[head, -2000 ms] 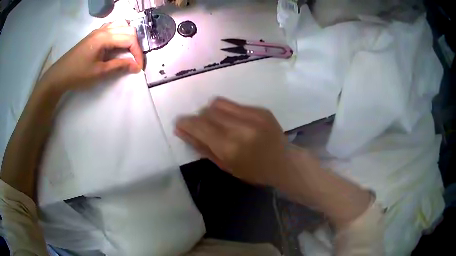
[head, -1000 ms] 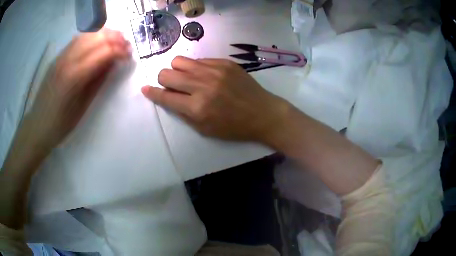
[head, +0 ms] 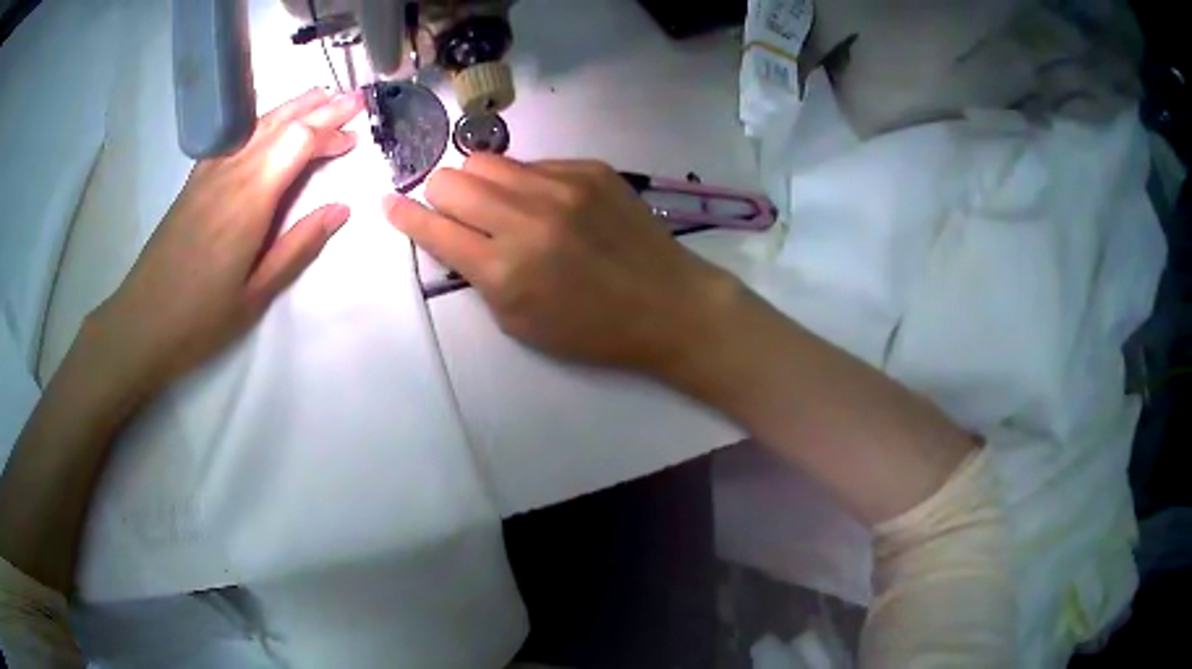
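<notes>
The white fabric piece (head: pixel 327 392) lies from the presser foot and needle (head: pixel 345 52) down over the table's front edge. My left hand (head: pixel 242 216) rests flat on it, left of the needle, fingers spread. My right hand (head: pixel 562 255) is at the fabric's right edge, with thumb and index finger near the half-round metal plate (head: pixel 416 131); the fingertips are in glare, so I cannot tell whether they pinch the cloth. The thread snips (head: pixel 712 205) lie on the table behind my right hand, which hides their blades.
The blue-grey bar (head: pixel 212 79) stands left of the needle. A cream knob (head: pixel 485 86) and a round disc (head: pixel 481 133) are at its right. White cloth (head: pixel 1020 288) is heaped at right, beside a printed tag strip (head: pixel 774 65). The white table (head: pixel 575 418) has a front edge.
My right hand has come from the table's front area up to the fabric edge. My left hand has flattened, with fingers spread. The machine head shows lower in the view.
</notes>
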